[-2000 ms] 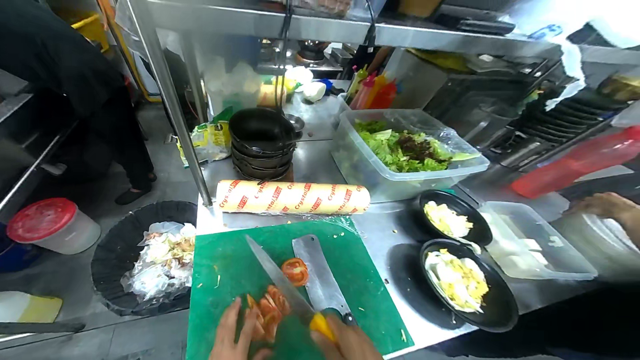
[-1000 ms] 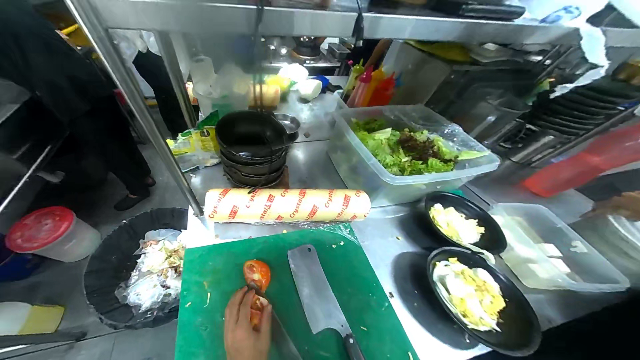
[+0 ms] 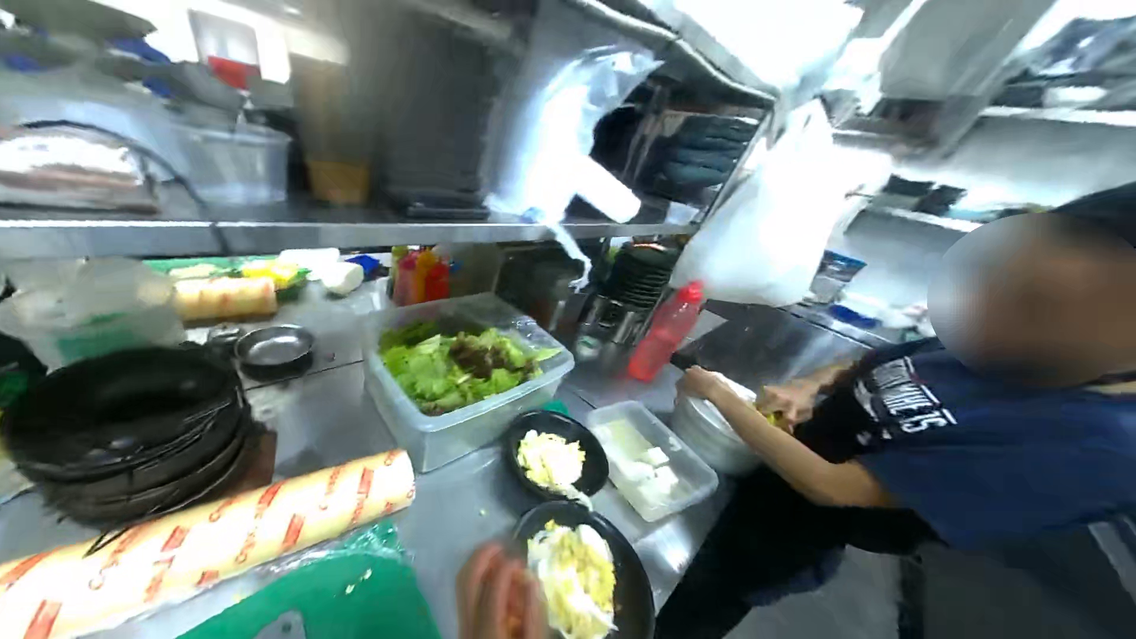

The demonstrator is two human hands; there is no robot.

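Note:
My left hand (image 3: 501, 593), blurred at the bottom edge, is closed around reddish pieces that look like cut tomato. It is just left of a black bowl (image 3: 635, 577) of shredded cabbage and yellow pieces (image 3: 577, 581). A second black bowl (image 3: 599, 451) with pale chopped vegetable (image 3: 550, 459) sits behind it. My right hand is out of view. The green cutting board (image 3: 355, 599) shows at the bottom left, with a bit of the cleaver blade (image 3: 284, 627) on it. A clear plastic container (image 3: 426, 442) holds lettuce (image 3: 461, 362).
A roll of printed plastic wrap (image 3: 213, 532) lies behind the board, near stacked black pans (image 3: 124, 426). A clear tub (image 3: 652, 510) with white blocks is right of the bowls. A co-worker (image 3: 994, 444) reaches over a white container (image 3: 728, 435) near a red bottle (image 3: 667, 333). A steel shelf (image 3: 355, 232) spans above.
The view has swung far to the right. My left hand has left the tomato on the board and is beside the nearer black bowl. The knife is no longer in view.

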